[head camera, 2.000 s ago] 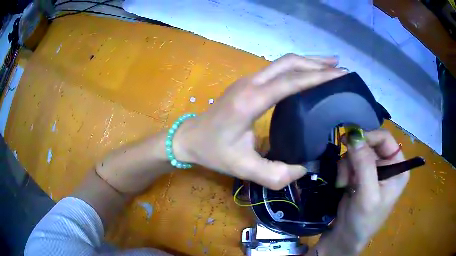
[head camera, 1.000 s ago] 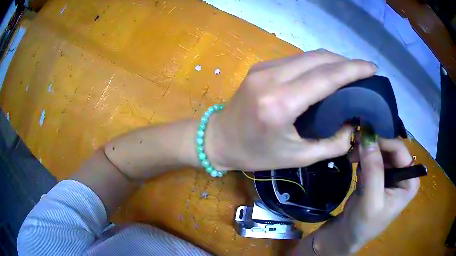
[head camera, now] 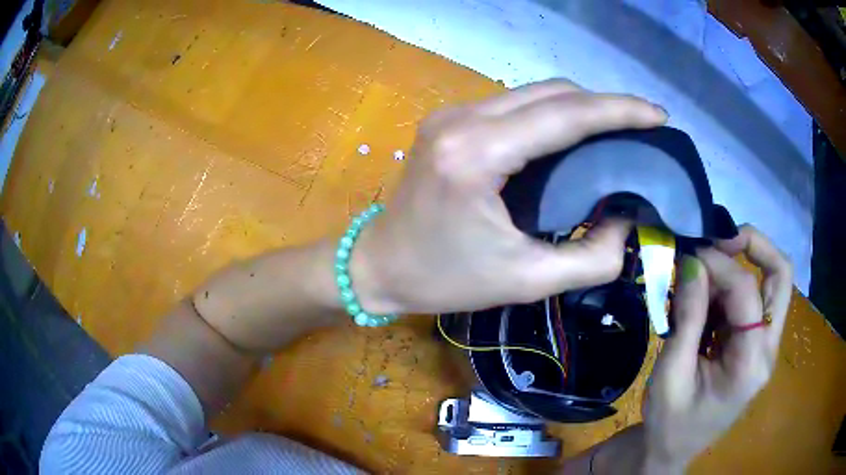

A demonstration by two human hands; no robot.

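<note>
My left hand grips the black camera head shell, fingers over its top and thumb at its opening. The shell has a grey curved patch facing me. A taped cable end, yellow band above white, hangs from the opening. My right hand is at the shell's lower right edge, fingertips partly hidden behind the shell and beside the cable end; its grip is unclear. The black base housing lies open below, with thin coloured wires and a small white plug connector inside.
A silver mounting bracket sits under the base housing. A yellow wire loops out at its left. Two small white bits lie on the scratched orange tabletop. A white sheet with a grey shadow band lies beyond.
The taped cable end now shows below the shell opening. My right hand has shifted slightly, and the dark rod seen beside it earlier is no longer visible. My left thumb has moved into the opening.
</note>
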